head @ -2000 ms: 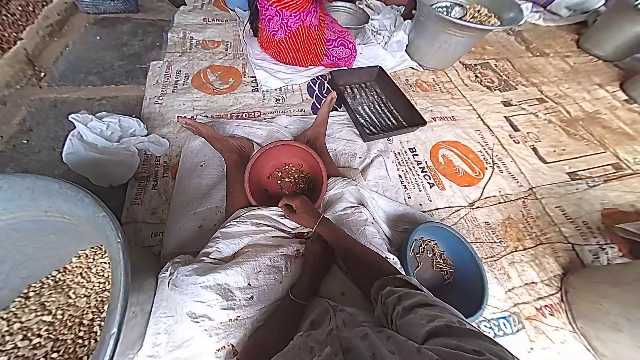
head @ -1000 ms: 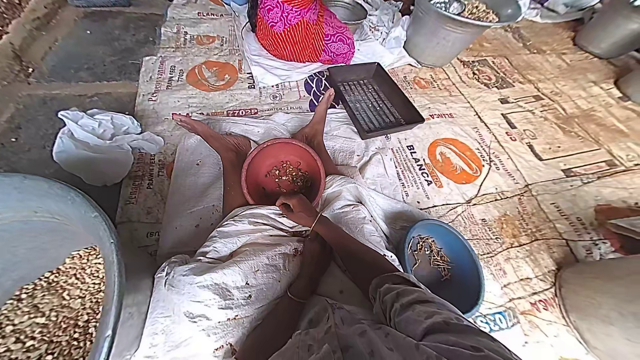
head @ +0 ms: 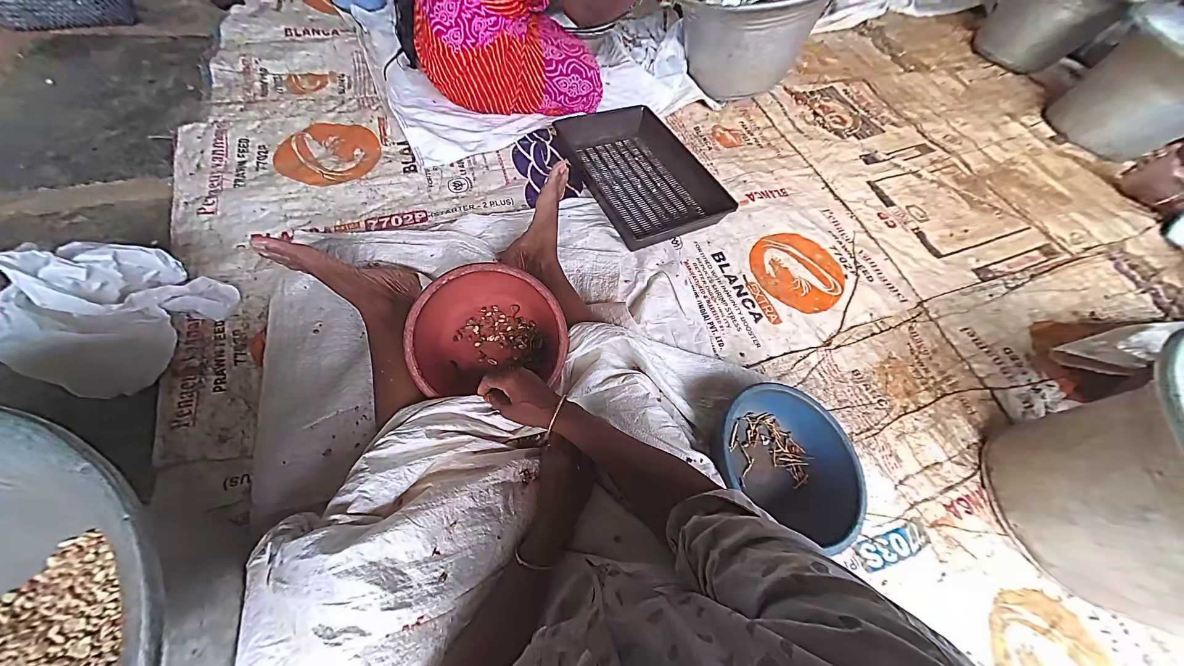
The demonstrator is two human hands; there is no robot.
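Observation:
A red plastic bowl (head: 430, 324) rests between my outstretched legs, with small brownish pieces (head: 499, 335) spread over its bottom. My right hand (head: 520, 396) is at the near rim of this bowl, its fingers curled; whether something small is between them cannot be made out. My left hand lies under or behind my right wrist and is mostly hidden; only its forearm shows clearly, with a thin bangle. White woven sacking (head: 416, 499) covers my lap. To the right of my lap stands a blue plastic bowl (head: 805, 513) with thin stick-like pieces (head: 772, 446) inside.
A black slotted tray (head: 643, 176) lies beyond my foot. At the lower left is a large metal tub (head: 139, 546) of small pale pieces, near a white plastic bag (head: 88, 324). Another person in patterned clothes (head: 499, 55) sits ahead. Metal tubs (head: 745, 46) stand behind and at right.

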